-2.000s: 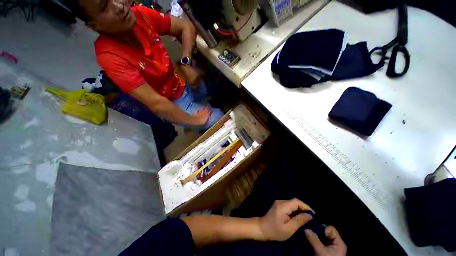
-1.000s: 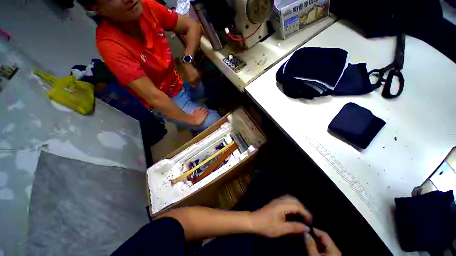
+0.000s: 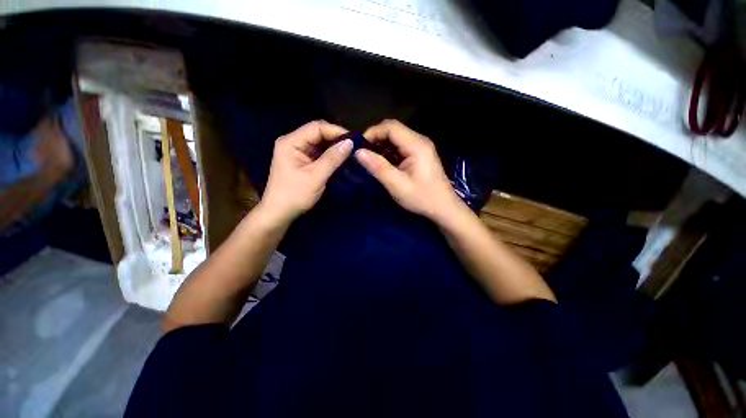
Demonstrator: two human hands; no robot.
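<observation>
My left hand (image 3: pixel 303 167) and my right hand (image 3: pixel 405 167) meet over my lap, in the middle of the view. Between the thumbs and fingertips of both hands is a small dark navy cloth piece (image 3: pixel 357 141). Both hands pinch it, with the thumbs on the near side. Most of the piece is hidden by the fingers or blends into my dark shirt, so its outline cannot be told.
An open drawer (image 3: pixel 112 184) with yellow and orange sticks stands at the left. The white table (image 3: pixel 523 77) curves across the top, with dark cloth (image 3: pixel 544 20) and red-handled scissors (image 3: pixel 713 96). Wooden slats (image 3: pixel 532 229) are right of my hands. A person's arm (image 3: pixel 37 171) shows at far left.
The view has swung down and right. My hands now appear in the middle, still pinching the piece. The table has shifted to the top, the drawer to the left, and the red-handled scissors have come into view.
</observation>
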